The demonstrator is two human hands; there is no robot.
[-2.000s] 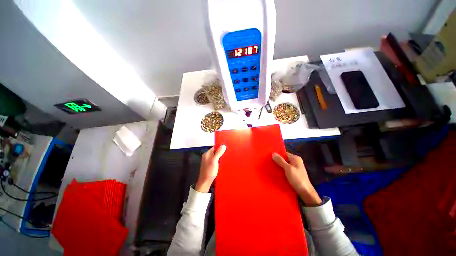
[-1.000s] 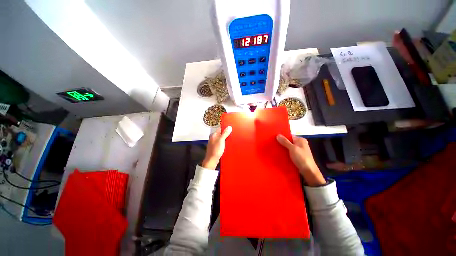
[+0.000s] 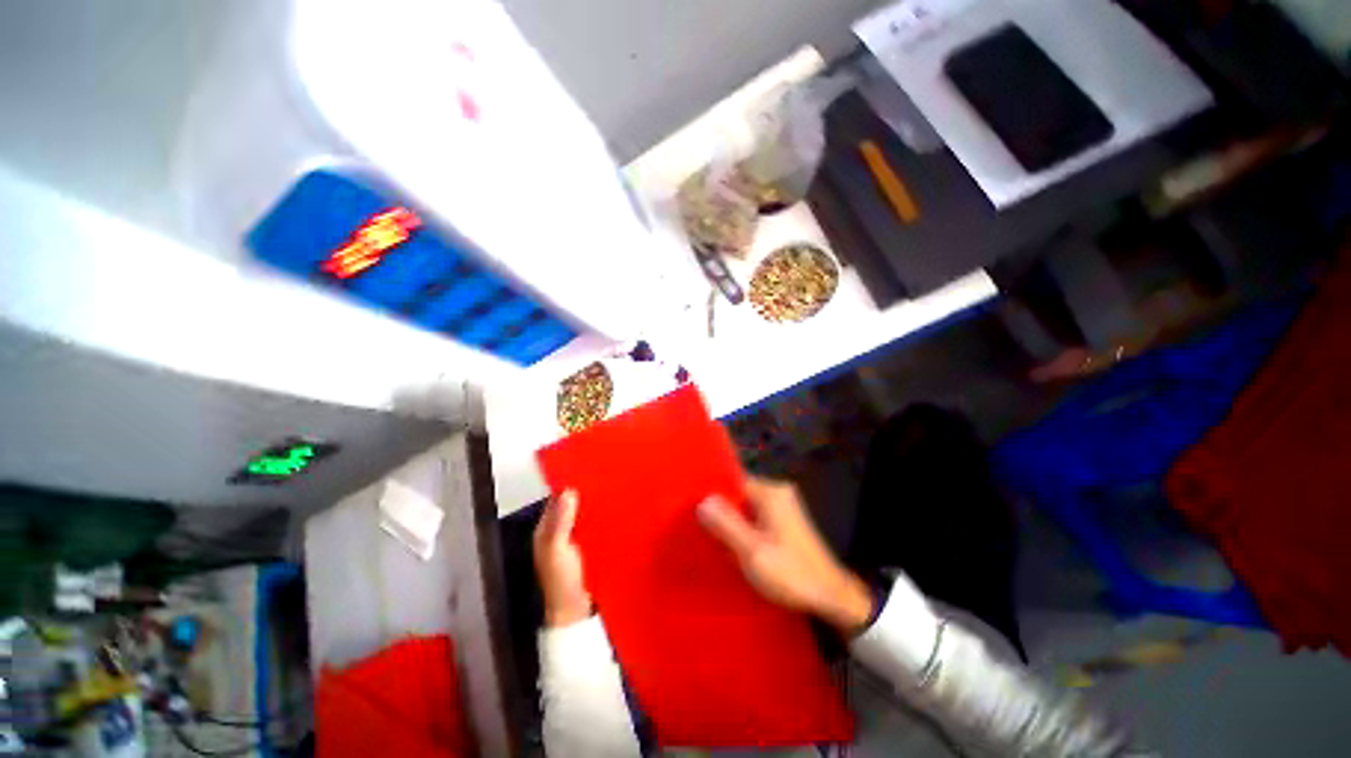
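A red flat panel (image 3: 682, 592) is held in front of me, its far short edge near the setting machine (image 3: 445, 163) and just short of the silvery parts under the white housing. My left hand (image 3: 562, 563) holds its left edge. My right hand (image 3: 785, 551) holds its right side, with the thumb on top and the fingers hidden beneath. The picture is tilted and blurred. The panel covers part of the front edge of the white tabletop (image 3: 874, 333).
Parts bowls with brass-gold pieces (image 3: 794, 282) lie by the machine, beside a clear plastic bag (image 3: 771, 141). A phone (image 3: 1028, 95) lies on white paper at the right. Red pieces (image 3: 393, 703) lie on the side table (image 3: 371, 570). A blue stool (image 3: 1096, 489) holds a red stack (image 3: 1289, 489).
The view has tilted and swung. The panel has come away from the setting head and is angled to the left, still held in both hands.
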